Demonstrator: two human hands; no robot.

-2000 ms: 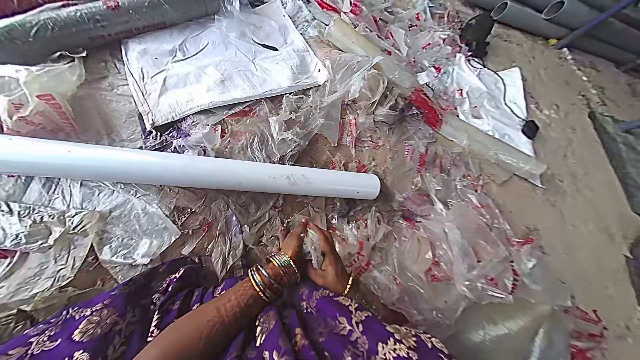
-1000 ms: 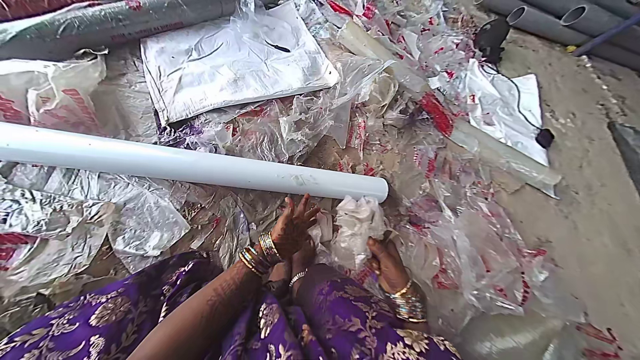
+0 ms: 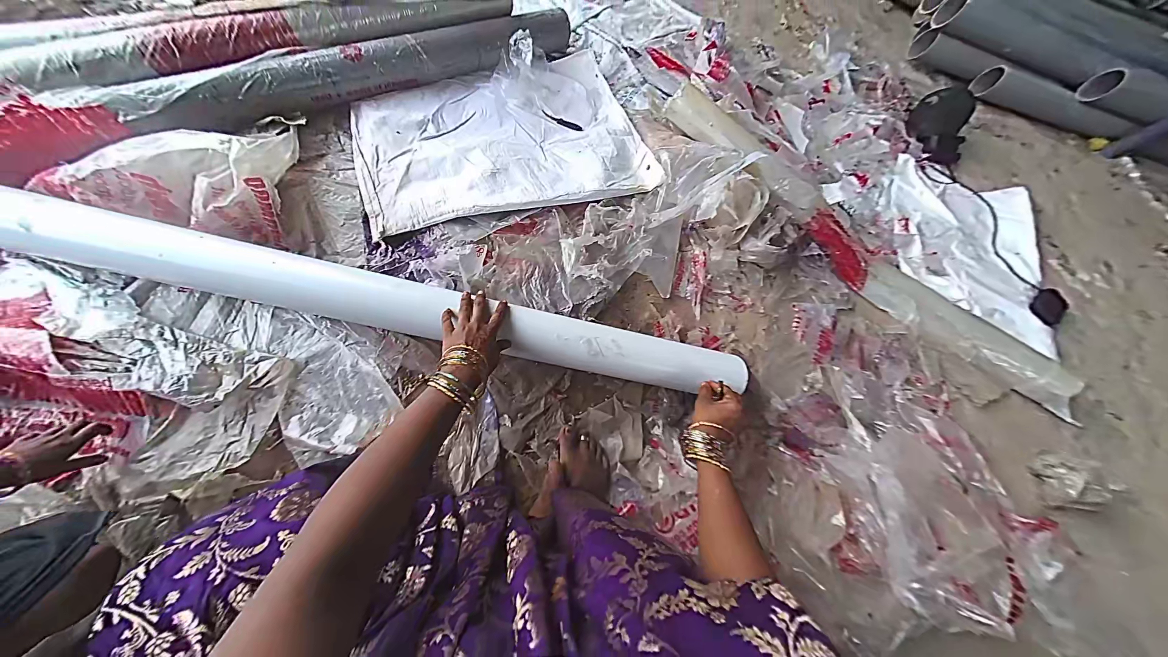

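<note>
A long white plastic pipe [image 3: 365, 297] lies across from the left edge, its end near the middle right. My left hand [image 3: 474, 333] rests on top of the pipe with fingers spread, not wrapped round it. Close to the pipe's end, my right hand [image 3: 719, 408] has its fingers closed around a small dark object, too small to name, and touches or nearly touches the pipe's lower edge. Torn clear plastic film [image 3: 342, 383] with red print lies under and around the pipe.
Film-wrapped grey pipes [image 3: 438, 55] lie at the upper left, and bare grey pipes [image 3: 1040, 100] at the upper right. A folded white sheet [image 3: 502, 146] is beyond the pipe. At the left edge is another person's hand [image 3: 59, 452]. A black cord [image 3: 990, 219] lies on the right.
My left hand has moved onto the pipe, and my right hand has moved up to its end. The crumpled white plastic between my hands a second ago is no longer there. Another person's hand has come into view.
</note>
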